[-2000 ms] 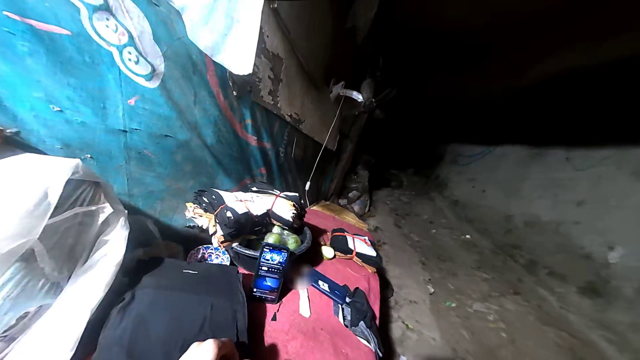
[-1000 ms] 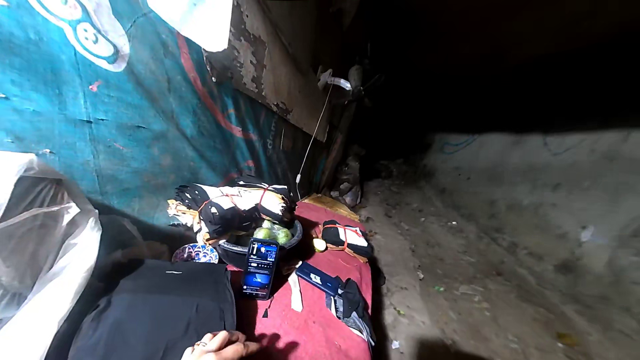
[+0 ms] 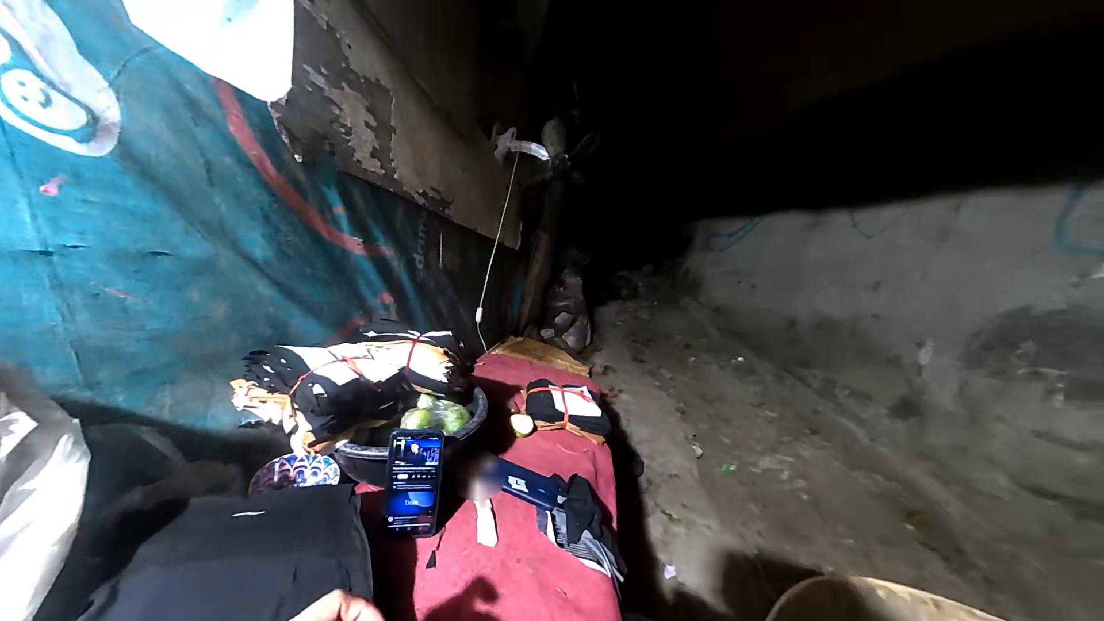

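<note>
Only part of my left hand [image 3: 339,606] shows, at the bottom edge left of centre. It is at the lower right corner of a folded black cloth [image 3: 250,548]; its fingertips are cut off, so its grip is unclear. My right hand is out of view. Right of the cloth, a lit smartphone [image 3: 414,483] leans upright against a dark basin [image 3: 474,414] holding green round fruits [image 3: 435,416] in clear plastic. A large bundle of black and white pieces tied with red bands [image 3: 354,371] lies over the basin. A patterned bowl [image 3: 297,473] is beside it.
On the red cloth [image 3: 517,561] lie a smaller tied bundle [image 3: 567,407], a dark blue box [image 3: 528,483], a white strip [image 3: 486,523] and dark fabric [image 3: 586,517]. Clear plastic [image 3: 39,492] is at left, a blue tarp [image 3: 172,285] behind, and a tan curved rim [image 3: 871,595] at bottom right.
My left hand came further into view a second ago over the black cloth's edge and now shows less. The tan curved rim has appeared at the bottom right.
</note>
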